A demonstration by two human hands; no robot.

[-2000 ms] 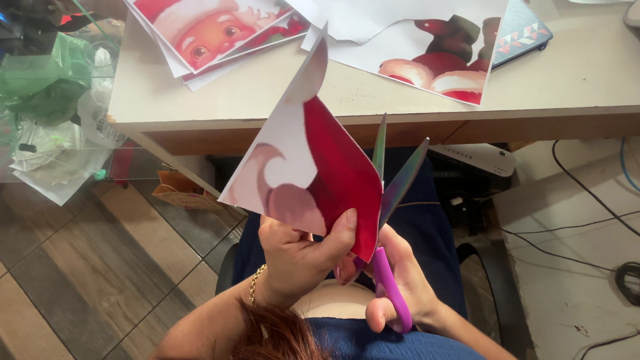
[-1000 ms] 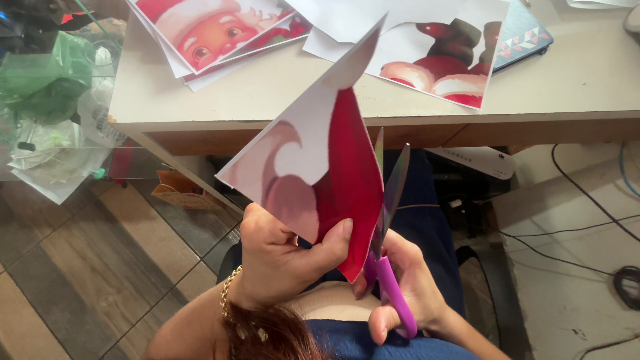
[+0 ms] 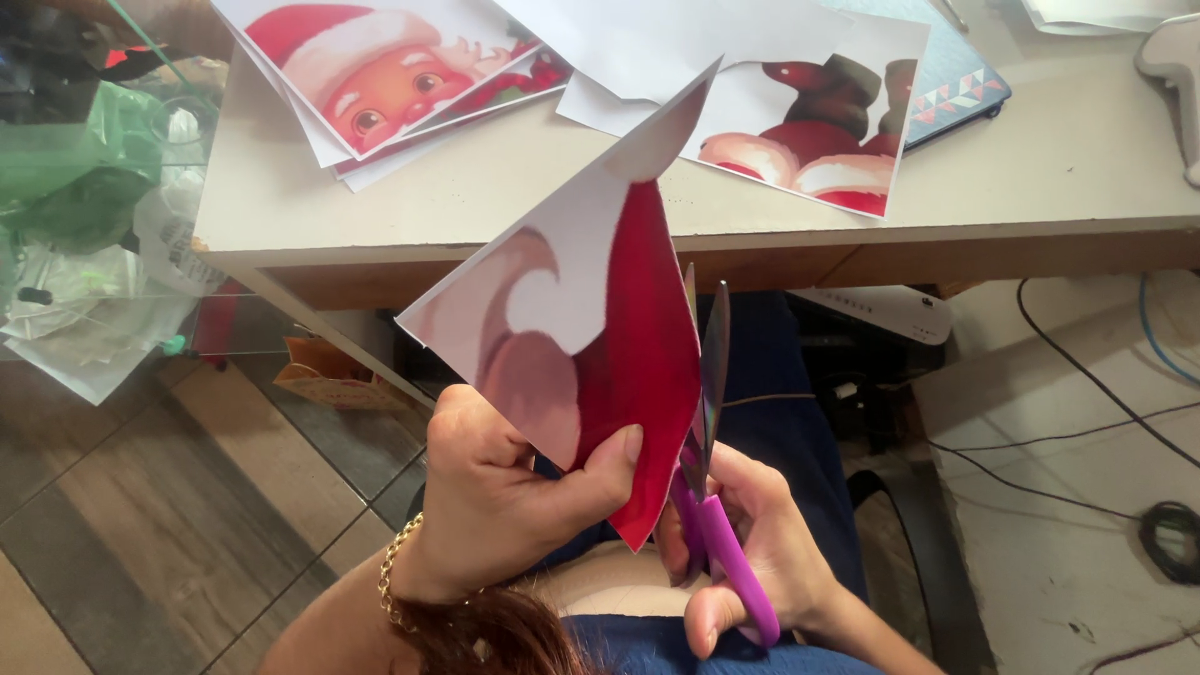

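My left hand (image 3: 525,497) pinches the lower part of a printed paper piece (image 3: 647,347) with red, white and pinkish areas, its thumb on the red part. Purple-handled scissors (image 3: 736,562) are in my right hand (image 3: 769,534), with thumb and fingers at the handle loops. Their blades point up along the right edge of the paper, slightly parted. Whether the paper lies between the blades is hard to tell. The fingers behind the paper are partly hidden.
On the white table (image 3: 450,206) lie printed Santa sheets (image 3: 375,84), another sheet with boots (image 3: 825,141) and a blue patterned case (image 3: 956,94). Green plastic (image 3: 84,178) and wrappings lie at left. Black cables (image 3: 1172,539) run at right.
The paper has turned in my left hand, its top corner swinging right and its lower tip shifting left. The scissor blades have come closer together.
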